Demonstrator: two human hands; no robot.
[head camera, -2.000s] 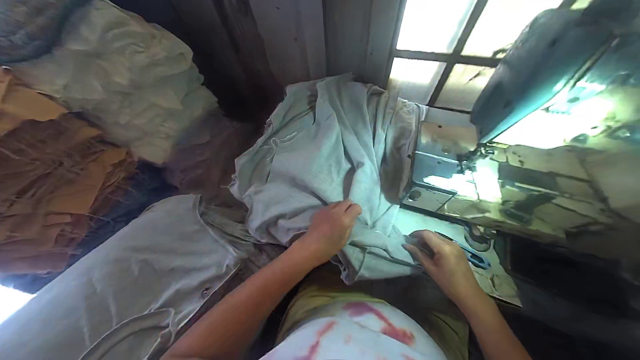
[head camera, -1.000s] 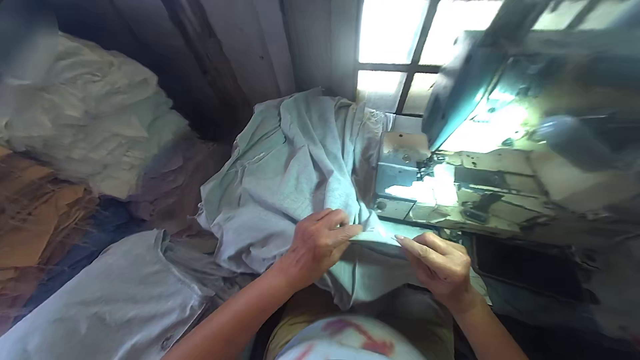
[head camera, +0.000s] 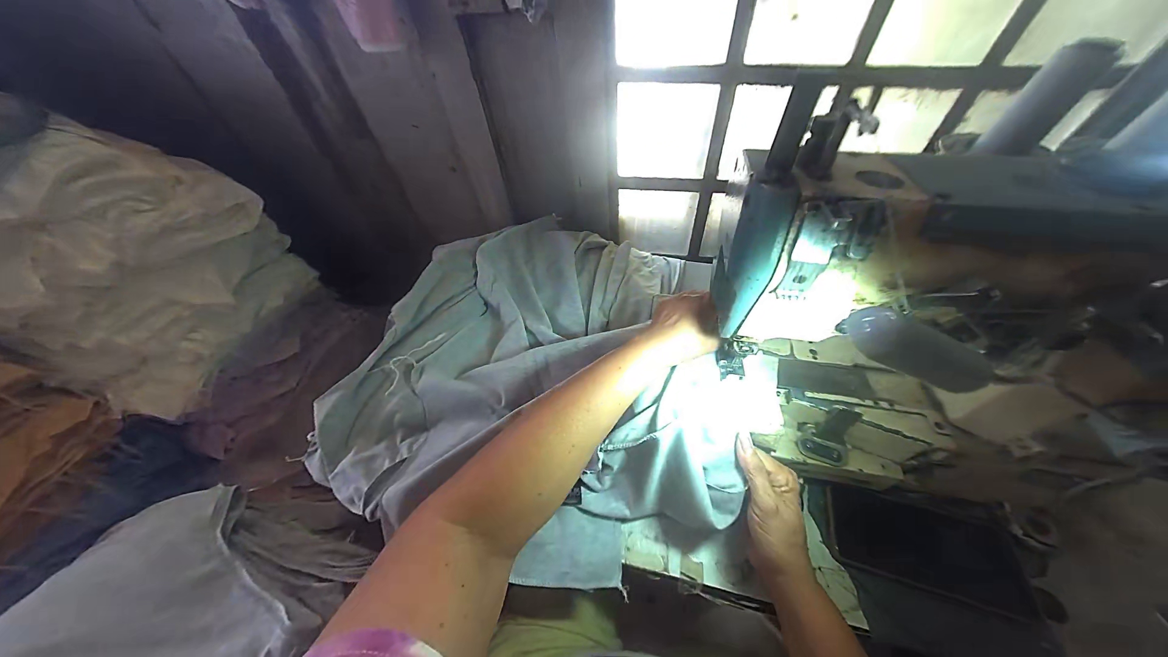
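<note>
A light grey-green cloth garment lies bunched to the left of a sewing machine, and part of it spreads over the bed beneath the presser foot. My left hand reaches to the machine head's left side and rests on the cloth behind the foot; its fingertips are hidden by the head. Nearer me, my right hand has the cloth's right edge between thumb and fingers. The lamp glare washes out the fabric just in front of the foot.
Piled pale cloth and brown cloth stand at the left, with a grey garment at the lower left. Behind the machine is a barred window. A grey rounded object and a metal fitting lie right of the needle area.
My left hand has moved forward from the cloth near my lap to beside the machine head. Cloth now lies under the presser foot area. The view has shifted to show more of the machine.
</note>
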